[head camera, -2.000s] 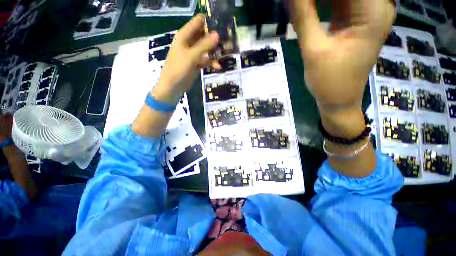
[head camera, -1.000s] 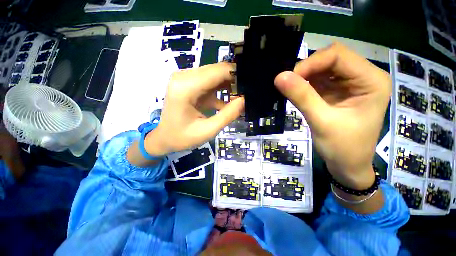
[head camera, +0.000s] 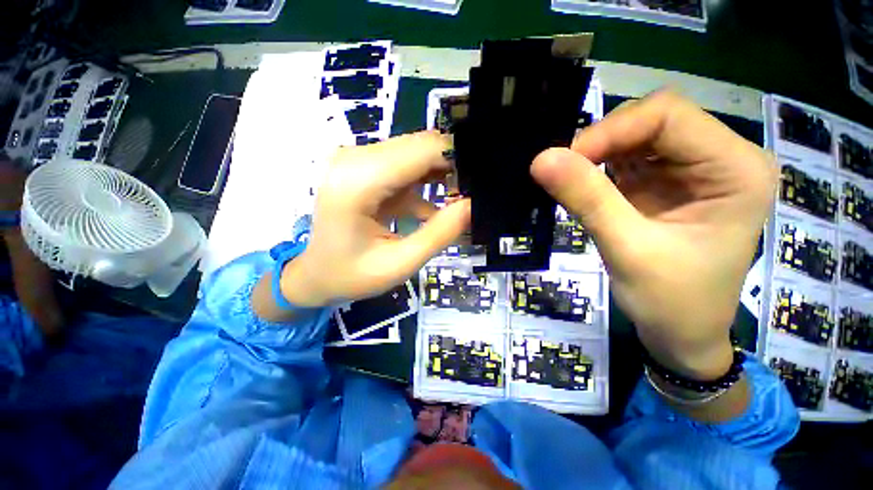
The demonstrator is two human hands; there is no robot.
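Observation:
A black adhesive film (head camera: pixel 512 158) with small cut-out windows is held up over the board tray (head camera: pixel 507 399). A circuit board seems to lie behind it; only a narrow edge shows at its left. A tan tab (head camera: pixel 572 46) sticks out at its upper right corner. My left hand (head camera: pixel 383 215) grips the left edge between thumb and fingers. My right hand (head camera: pixel 660 206) holds the film's right edge with thumb and index finger. Below, circuit boards (head camera: pixel 552 364) lie in the tray pockets. Whether film and board touch all over is hidden.
A second board tray (head camera: pixel 768 287) stands at right. At left are white backing sheets (head camera: pixel 273 144), liner strips with black shapes (head camera: pixel 388 91), a mobile phone (head camera: pixel 209 144) and a white fan (head camera: pixel 100 215). More trays line the far edge. Another person's arm (head camera: pixel 33 278) shows at far left.
Two seconds ago my left hand held a board at the top and my right hand was blurred, apart from it. Now both hands hold the black film. Since one second ago little has changed.

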